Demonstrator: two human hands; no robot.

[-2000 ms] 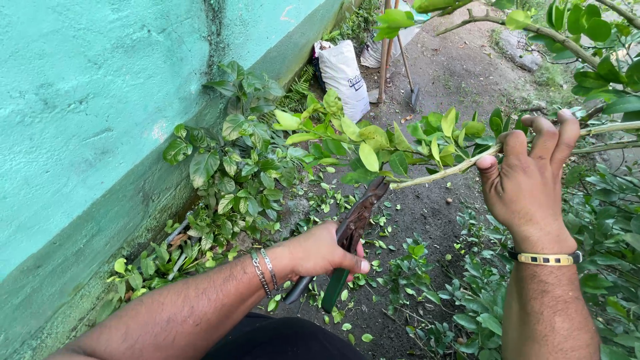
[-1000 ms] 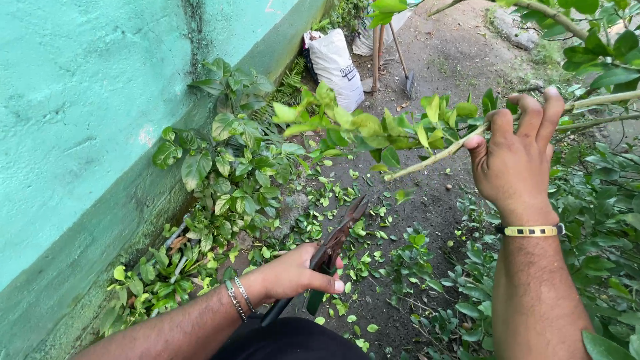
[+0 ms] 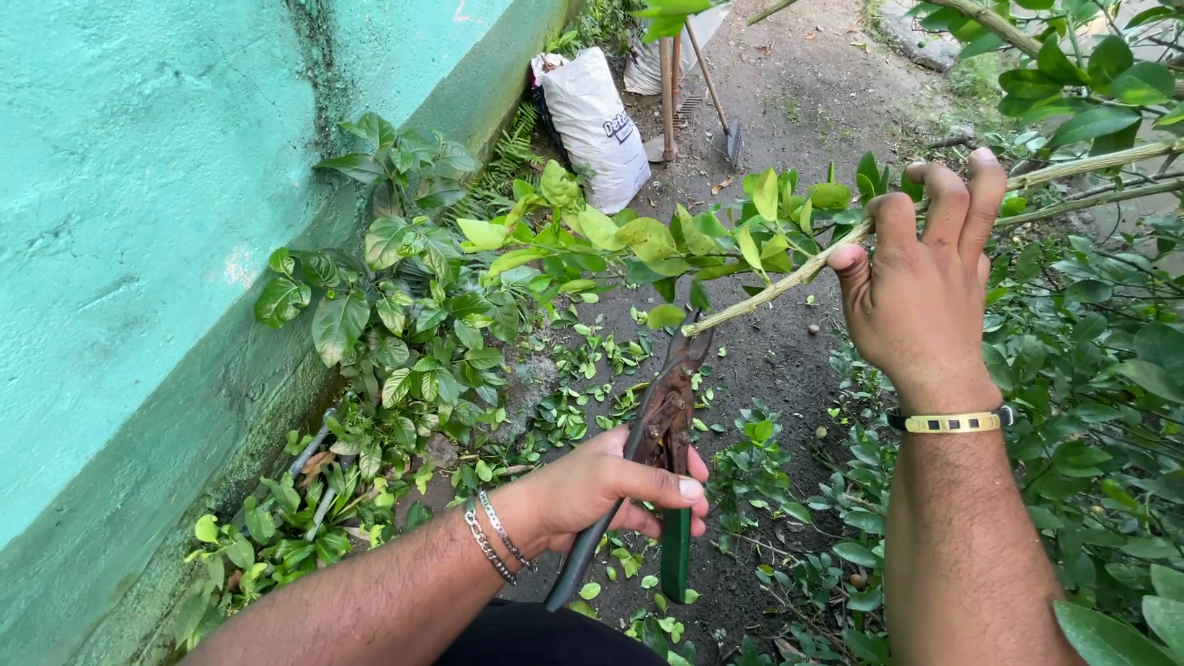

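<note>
My left hand [image 3: 615,490] holds rusty metal snips [image 3: 671,398] with dark and green handles, low in the middle of the head view. Their jaws point up and lie by the cut end of a leafy branch [image 3: 777,289]; whether they touch it I cannot tell. My right hand [image 3: 925,277] grips that branch between thumb and fingers at the right. Green and yellowish leaves [image 3: 647,239] spread leftward from it, above the snips.
A turquoise wall [image 3: 157,185] runs along the left, with leafy plants [image 3: 398,314] at its foot. Beyond stand a white sack [image 3: 597,129] and a hoe [image 3: 731,139]. Fallen leaves [image 3: 592,370] dot the soil. Dense foliage [image 3: 1101,370] fills the right side.
The snips' jaws were at the branch's end, then dropped below and away from it, and are now back up beside it. My right hand has kept hold of the branch.
</note>
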